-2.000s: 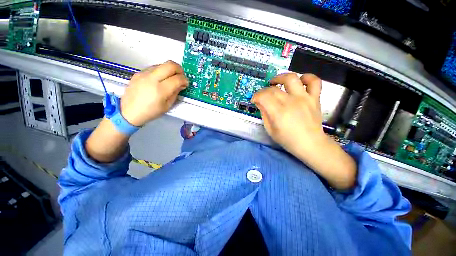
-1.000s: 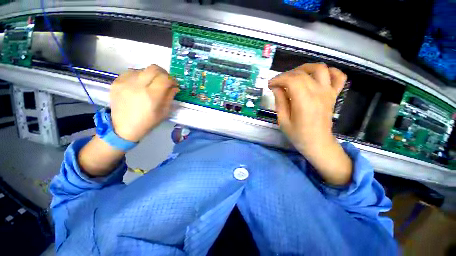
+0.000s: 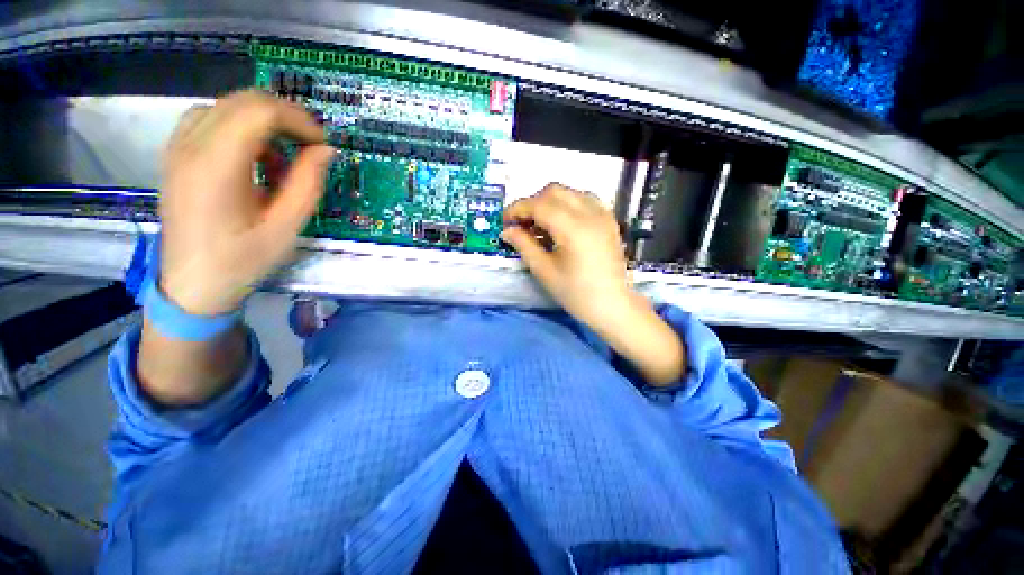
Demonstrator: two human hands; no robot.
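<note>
A green printed circuit board (image 3: 387, 180) lies between the conveyor rails, with a green terminal block row along its far edge and a small red-white block at its far right corner. My left hand (image 3: 236, 202), slightly blurred, is over the board's left end, thumb and fingers curled towards each other; whether it holds anything small cannot be told. A light blue wrist strap (image 3: 189, 320) is on that wrist. My right hand (image 3: 569, 247) is at the board's near right corner, fingertips close together; whether a small part is between them is hidden.
The near rail (image 3: 416, 279) runs in front of me. More green boards (image 3: 833, 225) lie between the rails at right. A bin of blue components (image 3: 859, 56) is beyond the far rail. A brown carton (image 3: 887, 444) stands at lower right.
The view has shifted, so the board shows further left. My left hand has risen from the board's near left edge to over its left end. My right hand has come to its near right corner.
</note>
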